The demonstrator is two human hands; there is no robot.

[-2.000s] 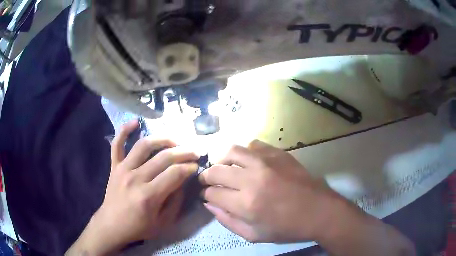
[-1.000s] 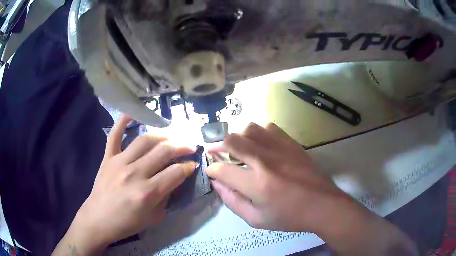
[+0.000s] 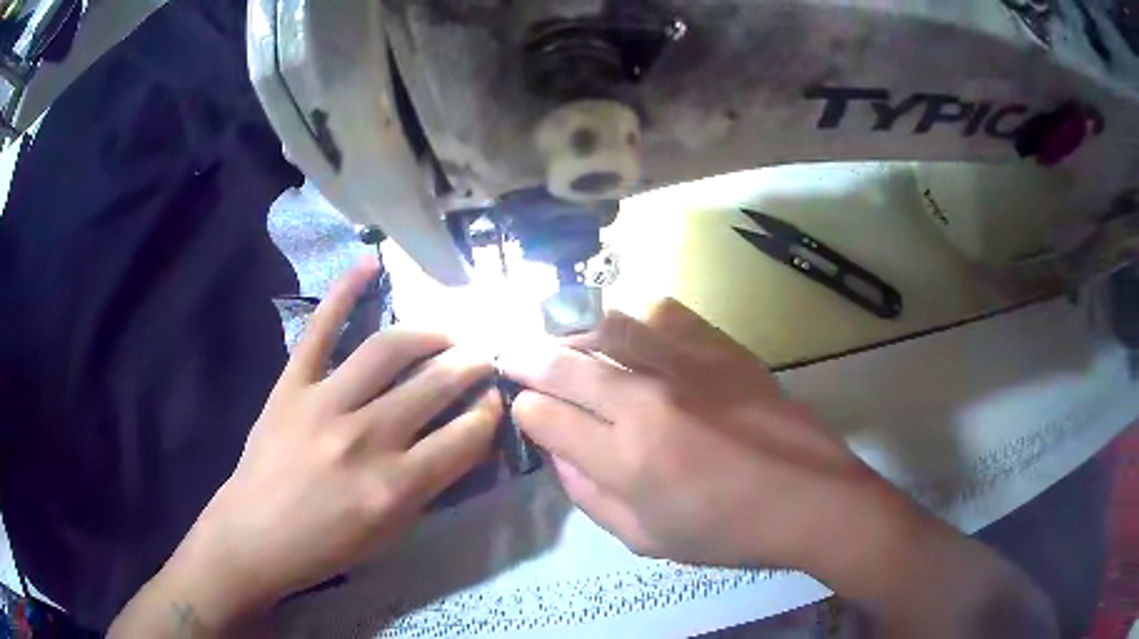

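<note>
The dark main fabric [image 3: 138, 325] lies in large soft folds at the left. A grey-blue fabric piece [image 3: 312, 237] shows at its edge, left of the needle area. A small dark fabric piece [image 3: 515, 437] is pinched between the fingertips of both hands, just in front of the presser foot area, which is washed out by glare. My left hand [image 3: 362, 456] lies over the cloth with its forefinger stretched toward the machine head. My right hand [image 3: 675, 431] holds the piece from the right, fingers bent. The fingertips partly hide the piece.
The sewing machine head [image 3: 799, 75] with "TYPIC" lettering spans the top. Black thread snips [image 3: 824, 265] lie on the cream machine bed [image 3: 700, 250] at the right. A printed scale [image 3: 600, 599] runs along the white table's front edge. Red material [image 3: 1127, 537] shows at the right edge.
The machine head appears further right in the view. The fingertips have closed together over the small dark piece, which showed more openly between them one second ago. The snips lie still.
</note>
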